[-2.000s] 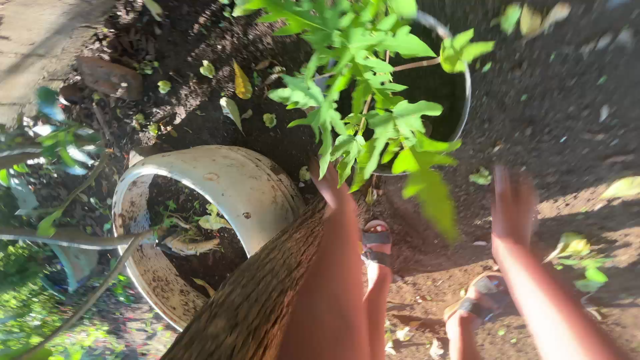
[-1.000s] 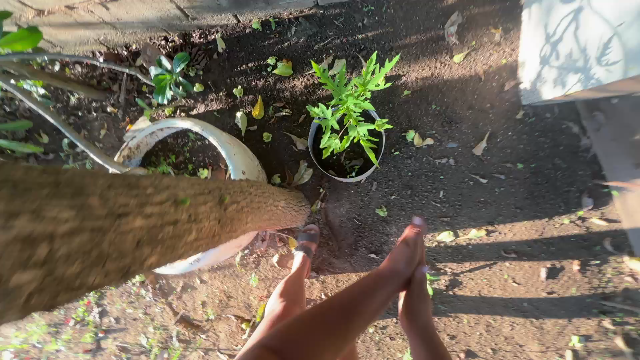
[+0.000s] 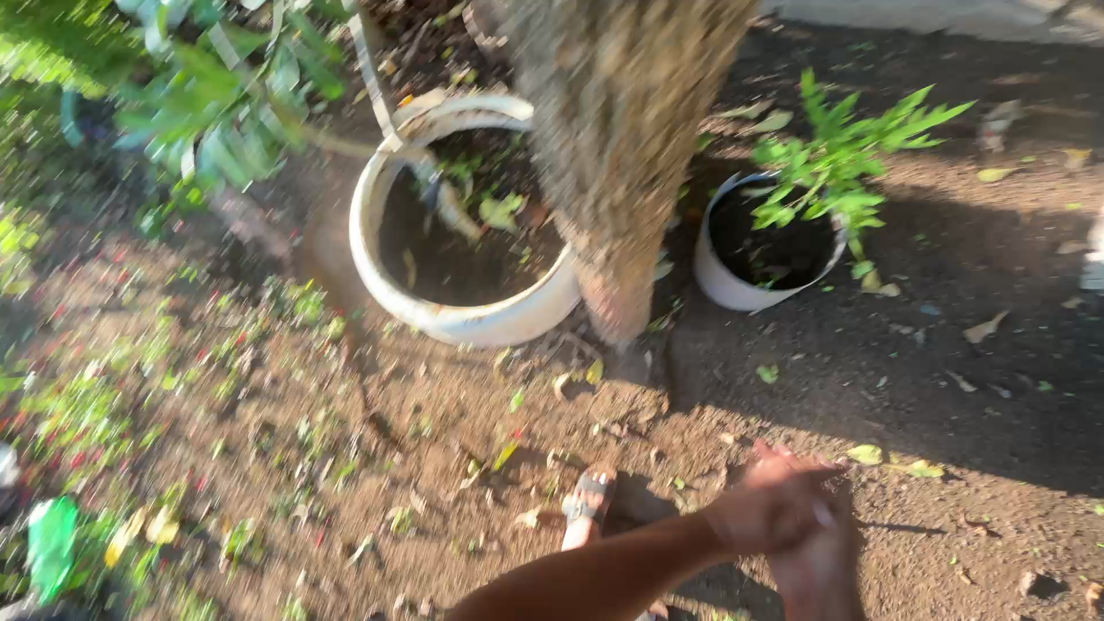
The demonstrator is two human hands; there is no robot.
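Note:
My left hand lies across my right hand at the lower right, over bare soil. The two hands touch and overlap, and blur hides the finger positions; no object shows in either. Above them stands a white round pot with dark soil and a young green plant with lobed leaves, leaning to the right. A thick tree trunk rises between this pot and a larger white ring-shaped planter, which holds soil and some leaves.
A sandalled foot stands on the ground below the trunk. Leafy branches hang at the upper left. A green plastic item lies at the lower left. A pale kerb runs along the top right.
My hands were apart two seconds ago, the left by the potted plant; they are now together, away from the pot. The view has shifted and turned.

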